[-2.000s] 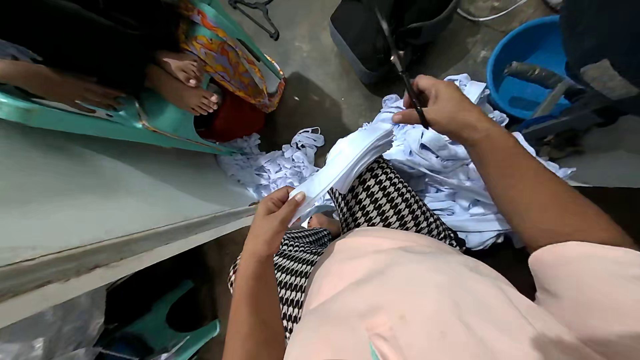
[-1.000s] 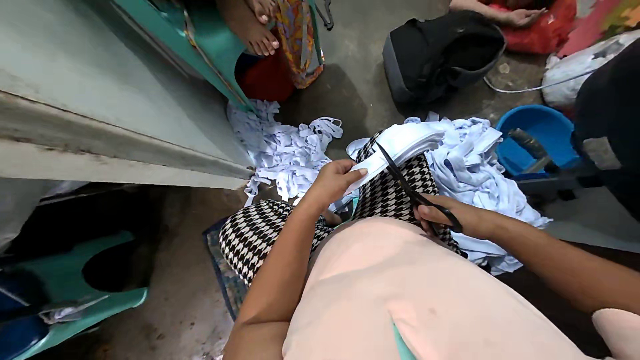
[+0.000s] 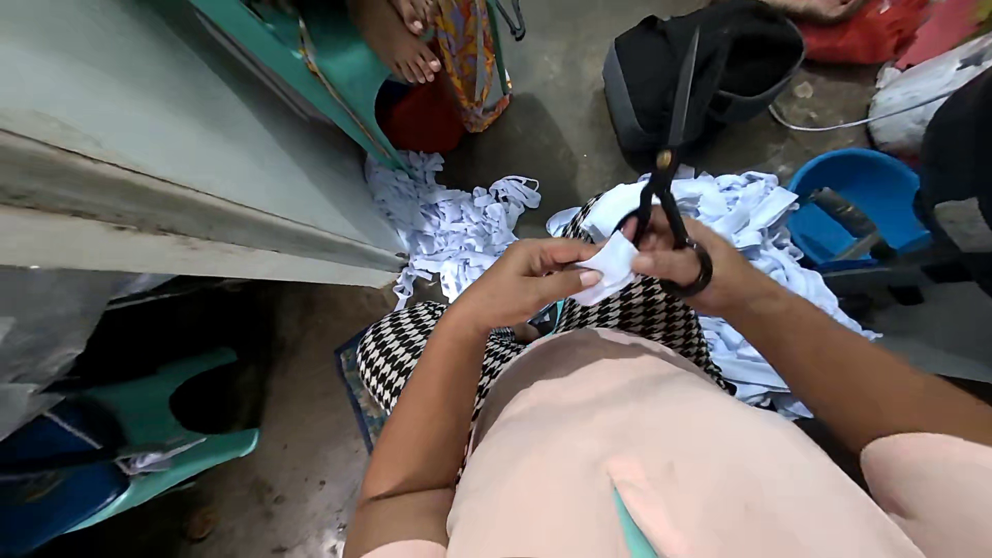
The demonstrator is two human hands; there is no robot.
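Note:
My left hand (image 3: 535,283) pinches one side of a small piece of white fabric (image 3: 610,270) above my lap. At its other side is my right hand (image 3: 690,260), thumb against the fabric, with black-handled scissors (image 3: 664,159) hooked on its fingers. Their blades point away from me and look closed together. More white fabric (image 3: 616,205) rests on my knee in checked trousers, partly behind the hands. A heap of white fabric pieces (image 3: 756,225) lies beyond and beside my right hand. Another pile of white strips (image 3: 457,225) lies on the floor ahead of my left hand.
A pale panel with a ledge (image 3: 194,225) runs along the left. Another person's bare feet (image 3: 411,54) rest by a green plastic chair (image 3: 341,70). A black bag (image 3: 697,70) and a blue basin (image 3: 860,194) stand on the floor ahead and right. A second green chair (image 3: 201,457) is at lower left.
The long white fabric stretched between my hands two seconds ago is no longer held that way; a small piece is between my fingers. The scissors, slanted across the fabric one second ago, now point away from me.

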